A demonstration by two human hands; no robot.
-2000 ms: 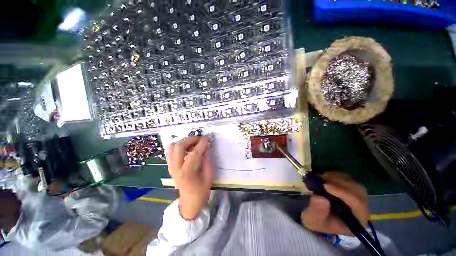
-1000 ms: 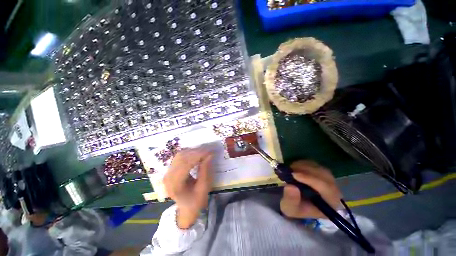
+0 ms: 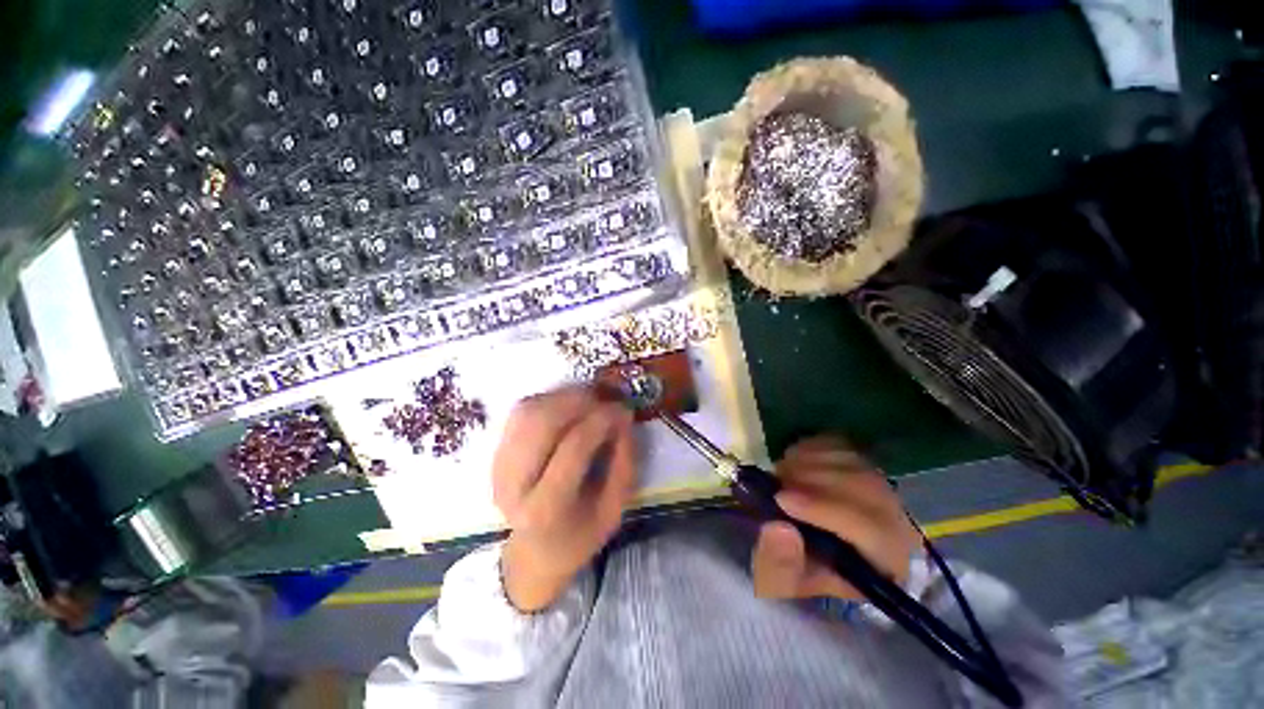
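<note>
My right hand (image 3: 832,519) holds the black soldering iron (image 3: 866,571); its silver tip reaches the round grey spot of the reddish-brown block (image 3: 674,377). My left hand (image 3: 566,471) has its fingertips at the block's left edge; whether a small part is between them is too blurred to tell. Gold-silver bits (image 3: 631,335) lie heaped along the block's far side. A loose pile of dark red-purple bits (image 3: 434,411) lies on the white sheet (image 3: 458,496), left of my left hand.
A large clear pocketed tray (image 3: 374,180) covers the upper left. A tan bowl with glittery filling (image 3: 815,177) stands right of it. A black fume fan (image 3: 1019,353) is at the right. A silver spool (image 3: 164,529), more dark red parts (image 3: 282,454) and a blue bin (image 3: 804,14) also show.
My left hand has moved right from the dark red pile to the block. The iron stays at the block. The whole view has shifted, so the bench things appear further left.
</note>
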